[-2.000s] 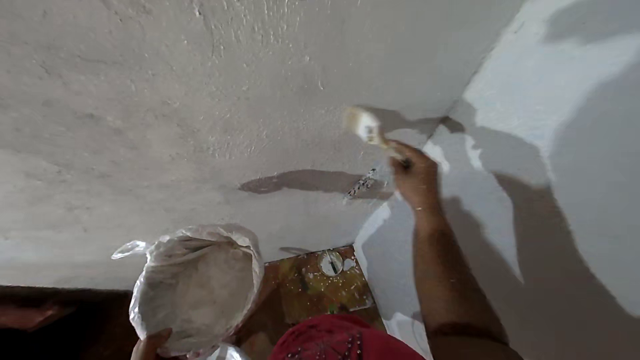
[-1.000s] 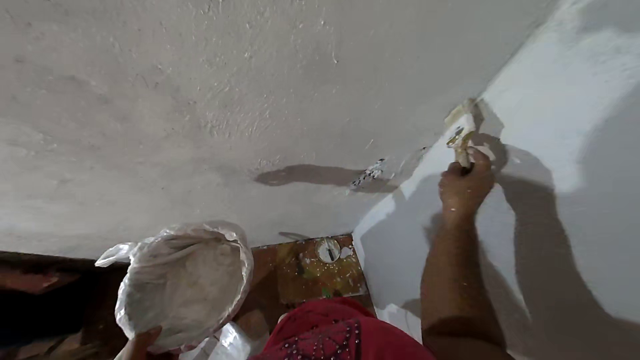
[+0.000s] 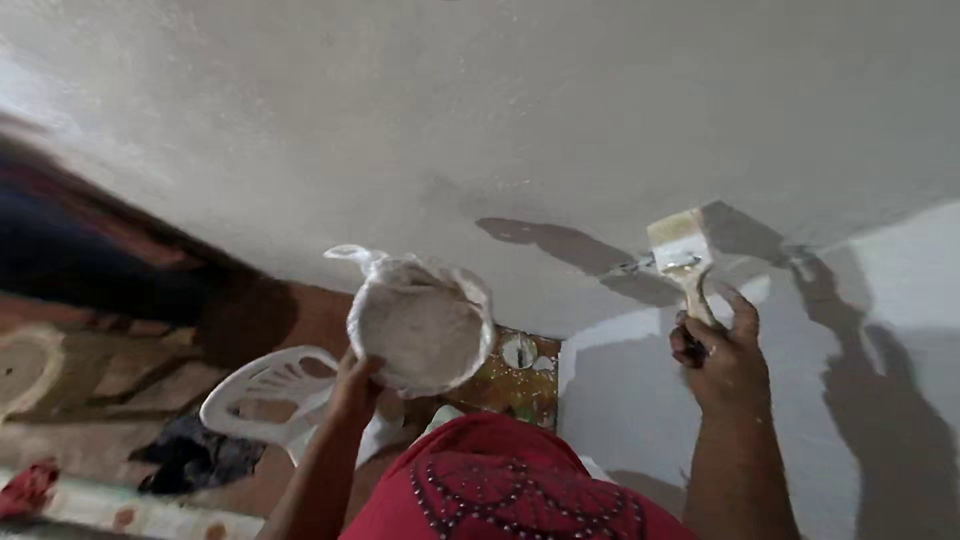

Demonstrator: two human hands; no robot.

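Observation:
My right hand [image 3: 724,341] grips the handle of a wide paintbrush [image 3: 684,251], its bristles pointing up in front of the wall [image 3: 420,150] near the corner. White coating covers the ferrule; whether the bristles touch the wall I cannot tell. A round container lined with clear plastic [image 3: 424,326] is held at its left rim by my left hand [image 3: 361,382]. Pale, thick-looking paint or a similar material lies inside it, and a knotted end of the plastic sticks out at the upper left.
Below left stands a white plastic chair [image 3: 270,397], with dark cloth [image 3: 191,450] beside it on the floor. A paint-spotted board or surface [image 3: 540,386] bears a small round white thing [image 3: 518,351]. The lighter adjoining wall [image 3: 622,397] rises at the right.
The brush has moved from the grey wall to the corner, and now shows lower beside it. The view has swung widely, bringing the chair and more floor in. Both hands keep their holds.

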